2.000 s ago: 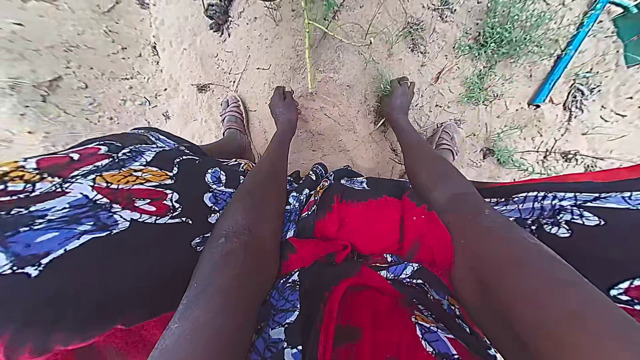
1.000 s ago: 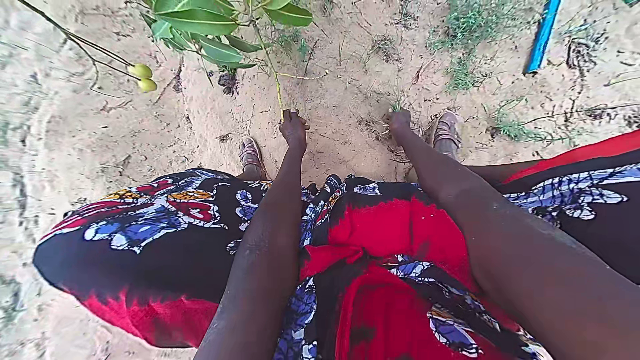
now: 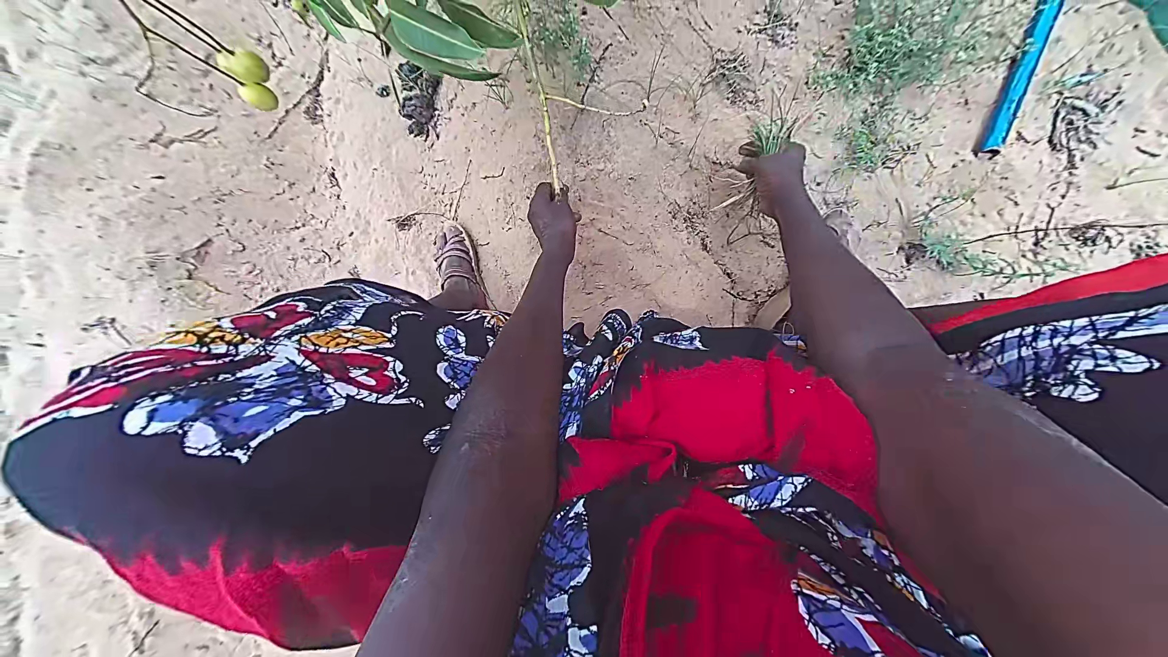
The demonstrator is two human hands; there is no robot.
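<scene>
My left hand is closed around the lower end of a thin yellow-green stem, which runs up to the top edge of the view beside broad green leaves. To its right, my right hand grips a small tuft of grass, with dry roots or stalks hanging out at the side. Both hands are over sandy ground, in front of my sandalled feet. A patterned black, red and blue cloth covers my lap.
Two yellow-green fruits hang on thin stalks at the upper left. A blue pole lies at the upper right, near low green weeds. Dark dried clumps and twigs are scattered on the sand. My sandalled left foot is beside the cloth.
The leaves and the two fruits were out of view two seconds ago and show now. My right hand has come up off the ground area near my foot, and the grass tuft in it shows more plainly.
</scene>
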